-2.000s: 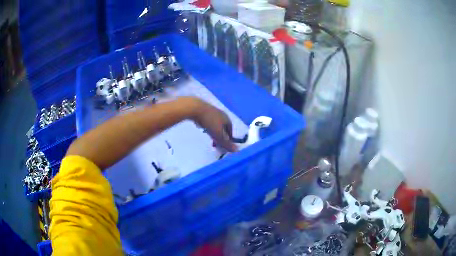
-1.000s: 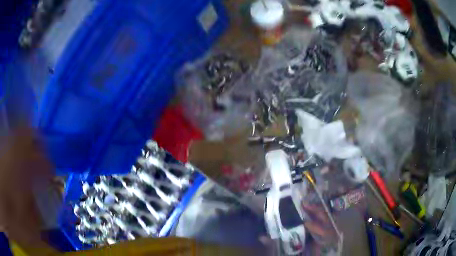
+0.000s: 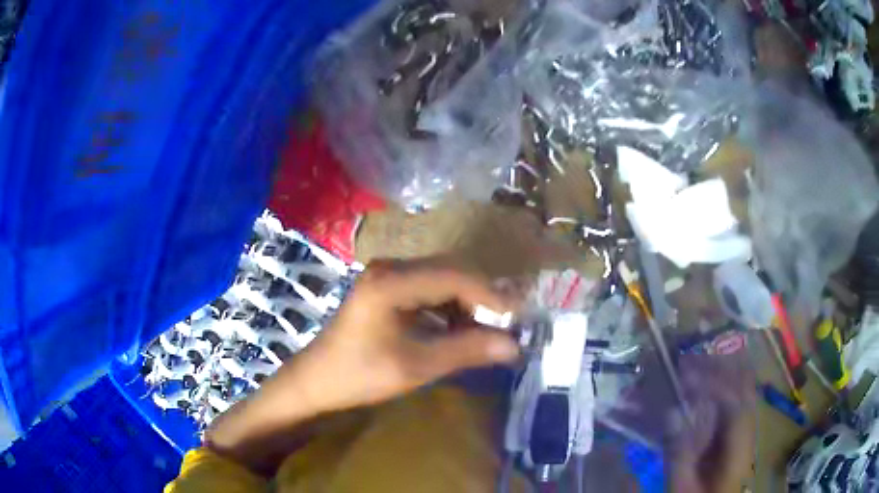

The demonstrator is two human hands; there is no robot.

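A white model motorcycle (image 3: 550, 424) with a dark seat stands in front of me above my lap, its front end pointing away from me. Silver and dark handlebar ends stick out at its right side. My left hand (image 3: 414, 332) reaches in from the left and pinches at the model's front left side, with a small bright white bit showing between thumb and finger. The fingertips hide that part of the handlebar. My right hand (image 3: 713, 428) is blurred at the lower right, apart from the model; its fingers cannot be made out.
A blue crate (image 3: 145, 193) fills the left. Rows of white models (image 3: 246, 327) lie below it. Clear bags (image 3: 424, 125) with metal parts, a red sheet (image 3: 323, 197), white scraps (image 3: 682, 217), a red-handled tool (image 3: 786, 329) and a thin stick (image 3: 657, 332) lie on the bench.
The view has swung from the crate down to the bench. My left hand has left the crate and come to the model's front. The model shows in front of me, as one second ago.
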